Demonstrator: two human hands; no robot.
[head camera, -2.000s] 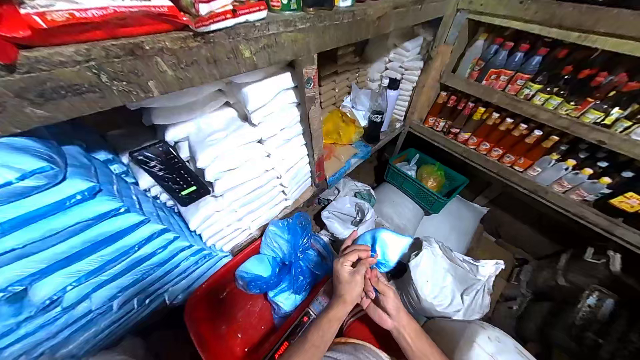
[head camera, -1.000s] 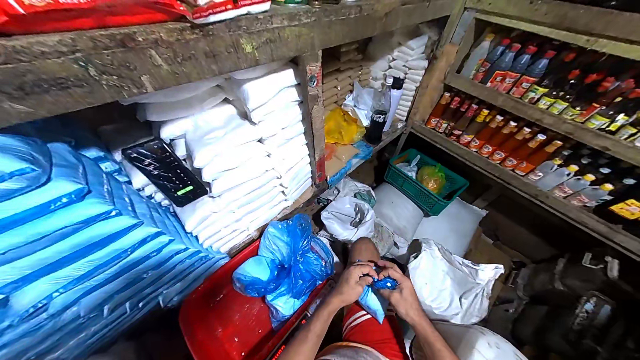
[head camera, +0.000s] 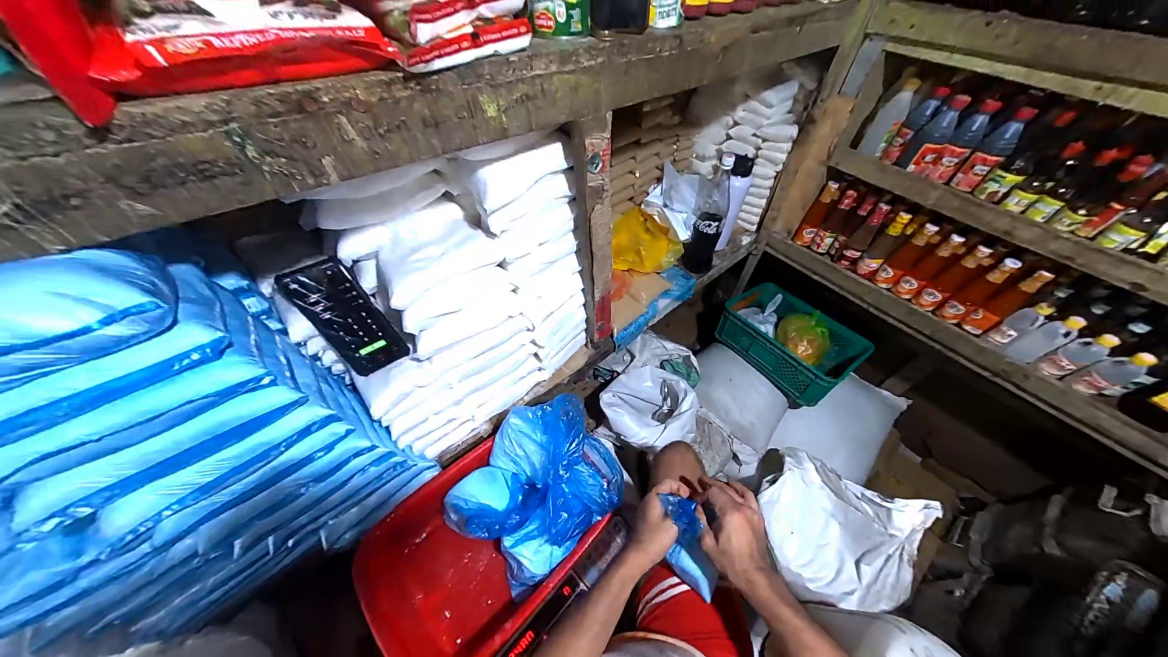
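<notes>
Between my two hands is a small blue plastic bag (head camera: 691, 558) with pale contents, held above my lap. My left hand (head camera: 655, 526) grips its gathered top from the left. My right hand (head camera: 733, 532) pinches the same top from the right, fingers close to the left ones. Left of them, a cluster of blue plastic bags (head camera: 547, 493) lies on a red tray (head camera: 429, 570). A digital scale display (head camera: 570, 589) with red digits shows beside the tray, partly hidden by my left forearm.
Stacked blue bags (head camera: 182, 429) fill the left, beside white packets (head camera: 456, 301) and a phone (head camera: 342, 315). A green crate (head camera: 785, 365) sits ahead on white sacks (head camera: 844, 429). An open white sack (head camera: 844, 529) is at right, below wooden shelves of bottles (head camera: 949, 265).
Two seconds ago the small blue bag was held up and spread at its full part; now it hangs lower, its top bunched between my hands. The clustered blue bags remain on the tray.
</notes>
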